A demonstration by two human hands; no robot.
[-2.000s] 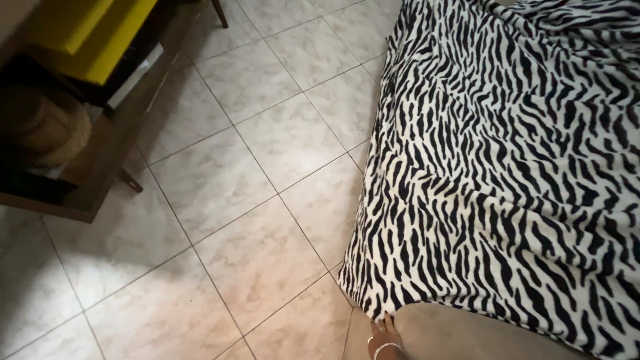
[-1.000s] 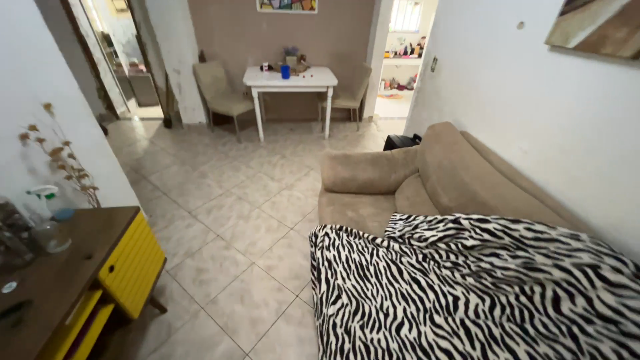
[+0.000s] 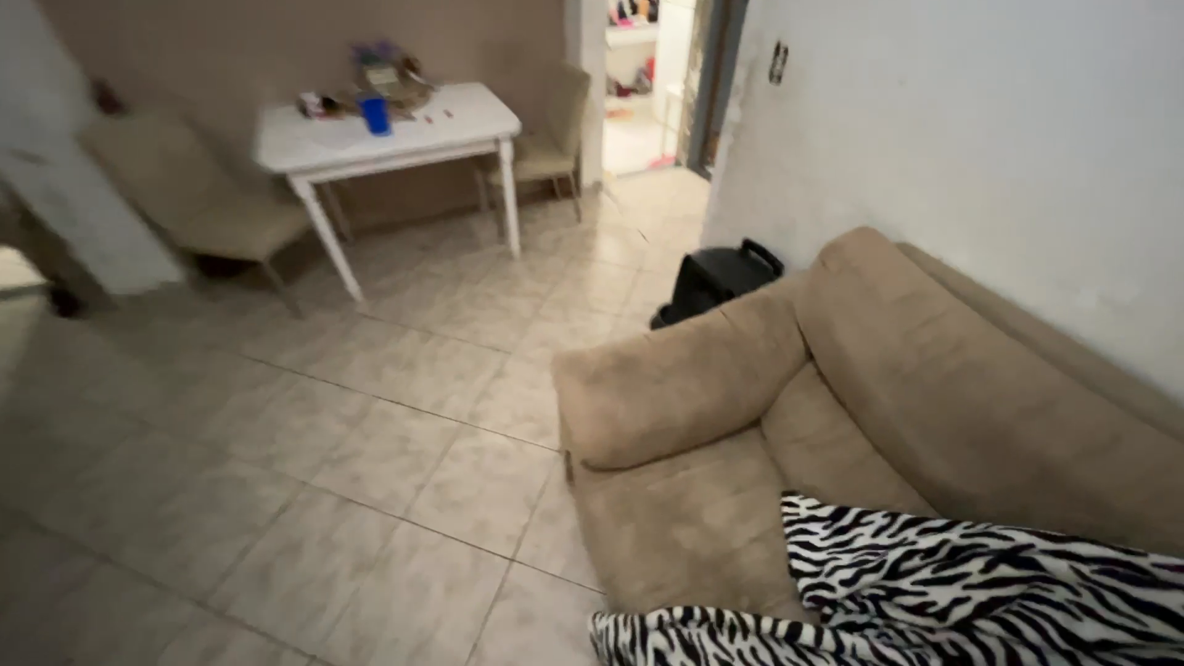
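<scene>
Neither my left hand nor my right hand shows in the head view now. At the lower right, a black-and-white zebra-print blanket [image 3: 980, 583] lies over the seat of a beige fabric sofa [image 3: 675, 388]. One corner of the blanket reaches toward the backrest, and its lower part runs out of the frame. The near armrest end and part of the seat show bare beige fabric.
Beyond the sofa's armrest is a black wheeled case or bin [image 3: 721, 277]. A white table [image 3: 435, 129] bears a blue cup [image 3: 376, 116] and small items. Beige chairs [image 3: 199, 190] flank it. A doorway [image 3: 638, 102] opens behind; tiled floor [image 3: 370, 444] spans the left.
The view has swung up from the blanket and floor to the room, then toward the sofa's arm and table. A hand at the blanket's edge two seconds ago is out of view.
</scene>
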